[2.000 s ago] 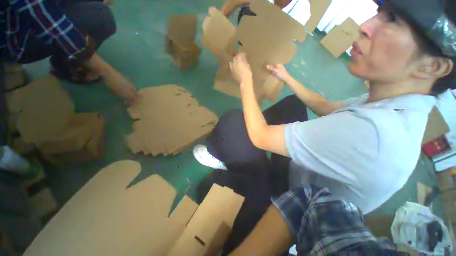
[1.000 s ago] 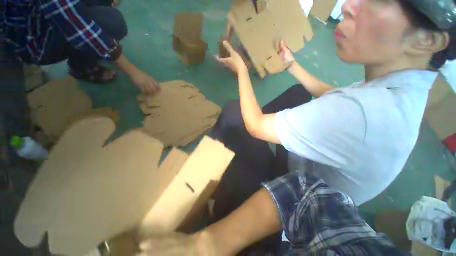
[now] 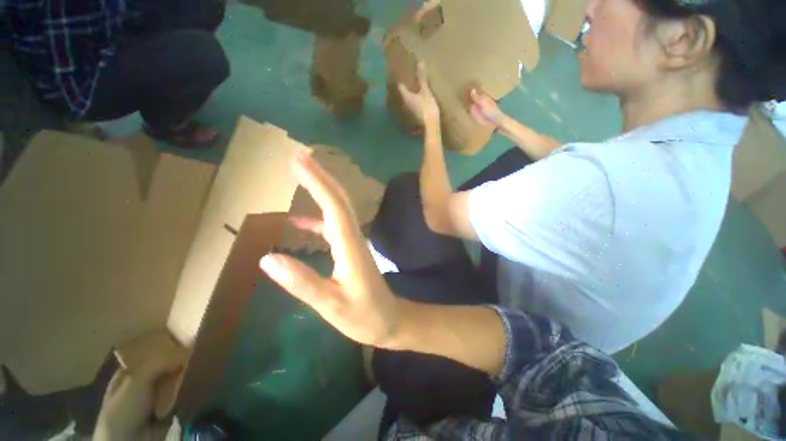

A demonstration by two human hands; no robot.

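Observation:
A large brown box blank (image 3: 86,250) fills the left side, its notched flat panel facing me. Its long side wall panel (image 3: 226,202) is creased up and has a short dark slot. My left hand (image 3: 134,400), cut off by the bottom edge, grips the blank's lower end by a small end flap (image 3: 151,351). My right hand (image 3: 332,258) is raised beside the upper end of the side wall panel, fingers apart and empty. Its index fingertip overlaps the panel's corner in view; contact is unclear.
A person in a light shirt (image 3: 603,224) sits close on the right, holding a cardboard blank (image 3: 474,52). Another person crouches upper left (image 3: 172,69). Flat blanks (image 3: 345,177) lie on the green floor behind my right hand. A half-formed box (image 3: 338,73) stands beyond.
The blank has moved up and left and turned more upright. My right hand has risen from the blank's lower end and opened. The bottle has left view. The seated person's blank has turned.

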